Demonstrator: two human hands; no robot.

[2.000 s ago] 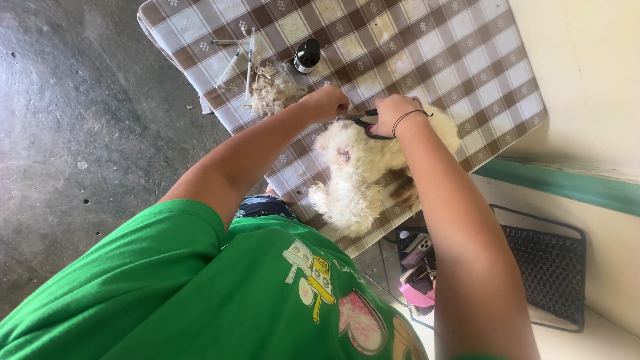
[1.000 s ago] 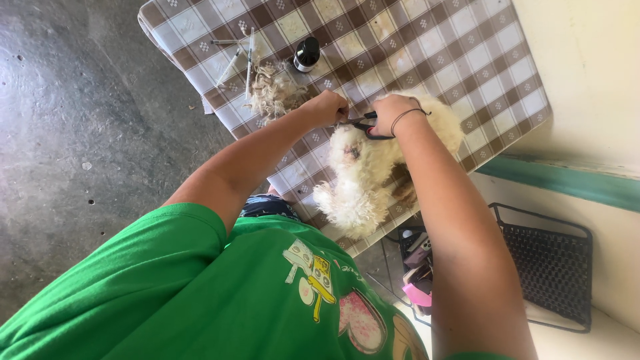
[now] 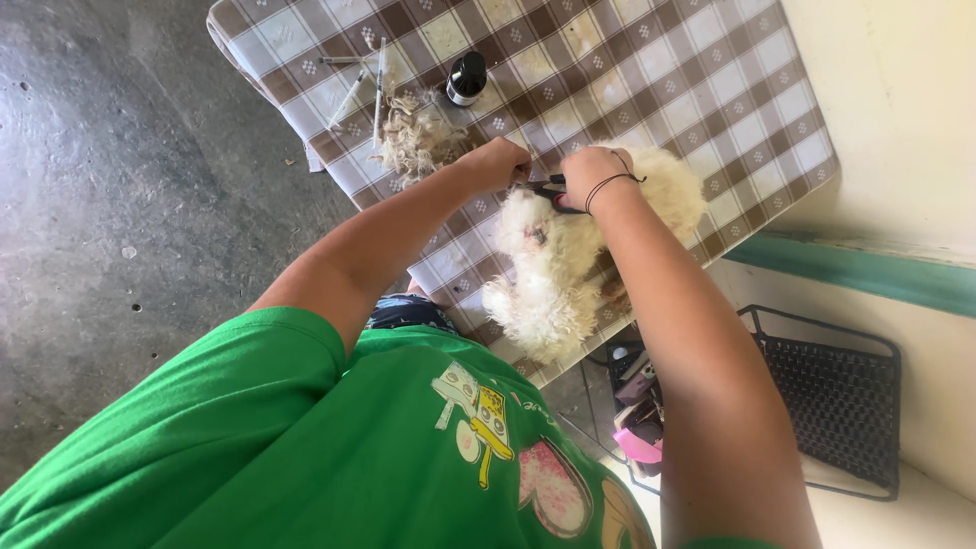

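Observation:
A white curly-coated dog (image 3: 568, 252) lies on the checked tablecloth (image 3: 686, 99), partly under my right forearm. My right hand (image 3: 591, 179), a dark band at its wrist, grips black-handled scissors (image 3: 560, 204) with some red inside the handle. Their blades point left across the top of the dog's coat, toward my left hand (image 3: 512, 166). The fingers of that hand are pinched together at the coat's edge, by the blade tips, seemingly on a tuft of fur. A pinkish, dark-marked patch (image 3: 536, 232) shows in the coat just below the scissors.
A heap of cut fur (image 3: 419, 137) lies left of my left hand, beside several slim syringes (image 3: 379, 95). Above it stands a black-capped dark bottle (image 3: 467, 78). A black woven chair (image 3: 831, 400) holding a pink item (image 3: 639, 446) is beyond the table edge, near the wall (image 3: 884, 114).
The dog's coat near my hands has shifted slightly, and its pinkish patch shows more plainly than two seconds ago. Both hands remain in nearly the same place.

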